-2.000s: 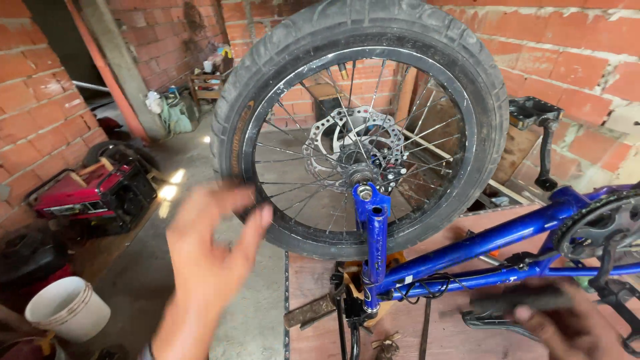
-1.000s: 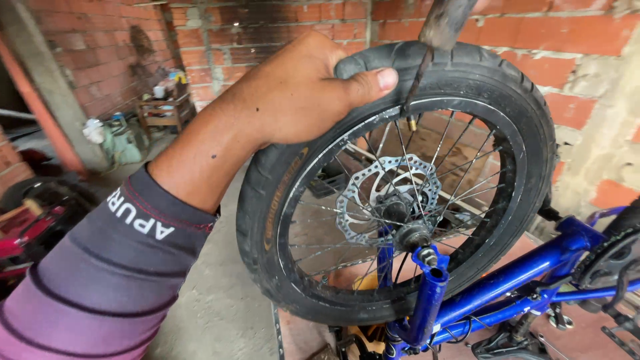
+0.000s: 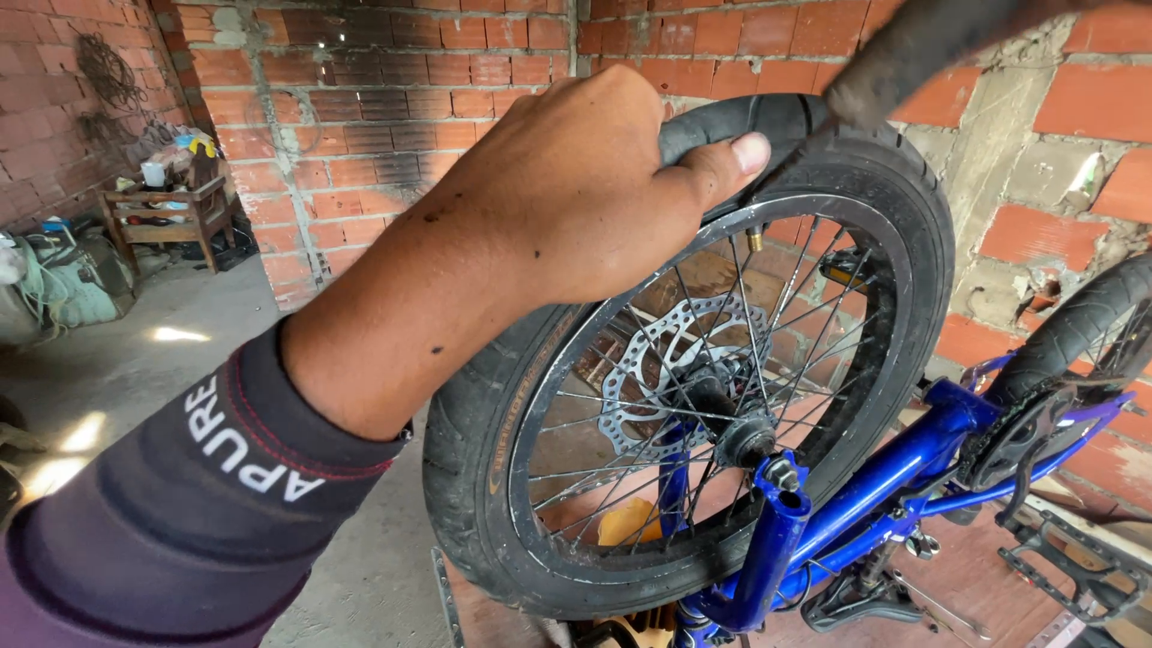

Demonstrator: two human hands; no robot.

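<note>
My left hand (image 3: 594, 180) is closed over the upper left of the black bicycle tire (image 3: 495, 396), its thumb lying along the tire's near sidewall. The spoked wheel (image 3: 742, 432) has a perforated disc brake rotor (image 3: 630, 396) and sits at the blue fork (image 3: 769, 567) of an upturned bicycle. From the upper right comes a blurred, dark tool (image 3: 873, 85); its thin tip reaches between the tire and the rim, close to my left thumb. The brass-coloured valve stem (image 3: 754, 238) shows inside the rim. My right hand is not clearly visible; the tool's far end runs out at the top edge.
The blue frame (image 3: 900, 459), a pedal (image 3: 1071, 558) and the other wheel (image 3: 1080, 333) are at right. A saddle (image 3: 859, 603) and a wrench (image 3: 945, 607) are low down. A brick wall (image 3: 504, 72) stands behind; a cluttered wooden chair (image 3: 171, 211) is at far left.
Two seconds ago both hands were off the wheel; my left hand now grips the tire. The dark tool's tip has come to the rim. The view has shifted and come closer.
</note>
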